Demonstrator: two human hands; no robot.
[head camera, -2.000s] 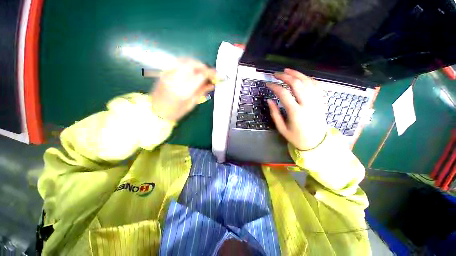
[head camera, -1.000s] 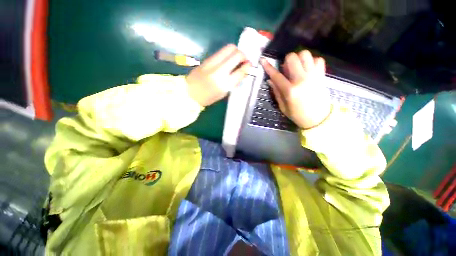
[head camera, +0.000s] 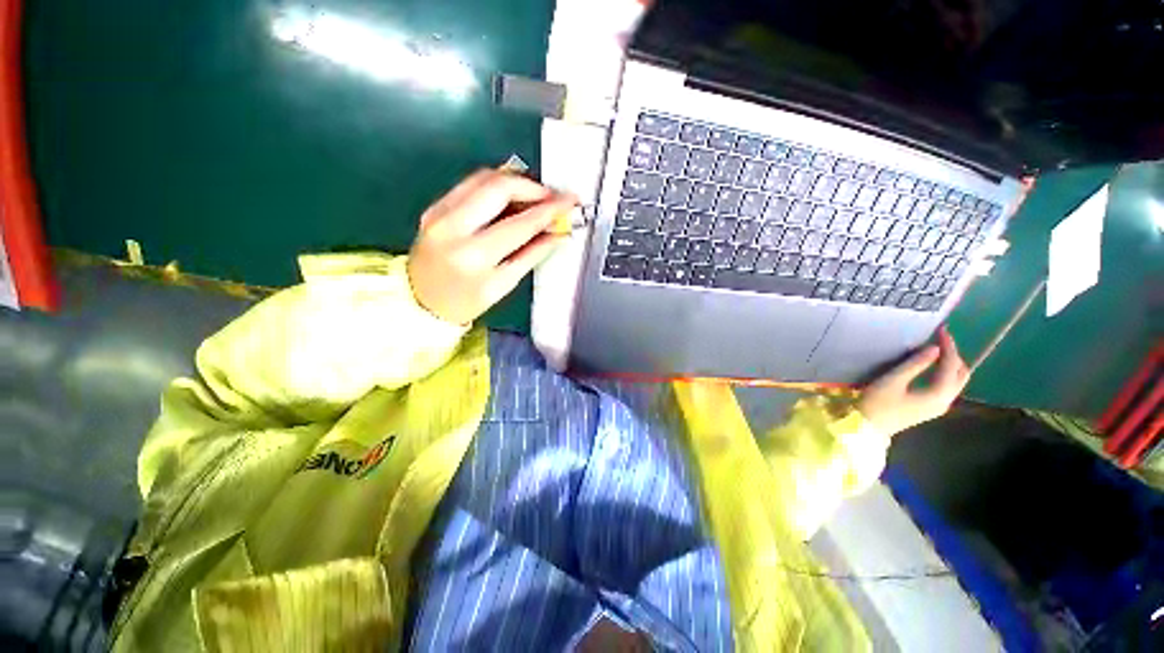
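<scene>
An open laptop with a grey base and black keys lies in front of me, its dark screen leaning back. A USB flash drive sticks out from the upper left edge of the base. My left hand pinches a small yellow test plug at the left edge, its metal tip close to the side; whether it is inserted cannot be told. My right hand rests at the base's front right corner, thumb and fingers around the edge; its hold is partly hidden.
A white liner shows under the laptop's left side. A white card lies right on the green mat, near a thin brown strip. A red-orange pad edge is at far left, red edges at far right.
My right hand has left the keyboard for the front right corner. The flash drive has gone from the mat to the laptop's left edge. My left hand has moved down along that edge.
</scene>
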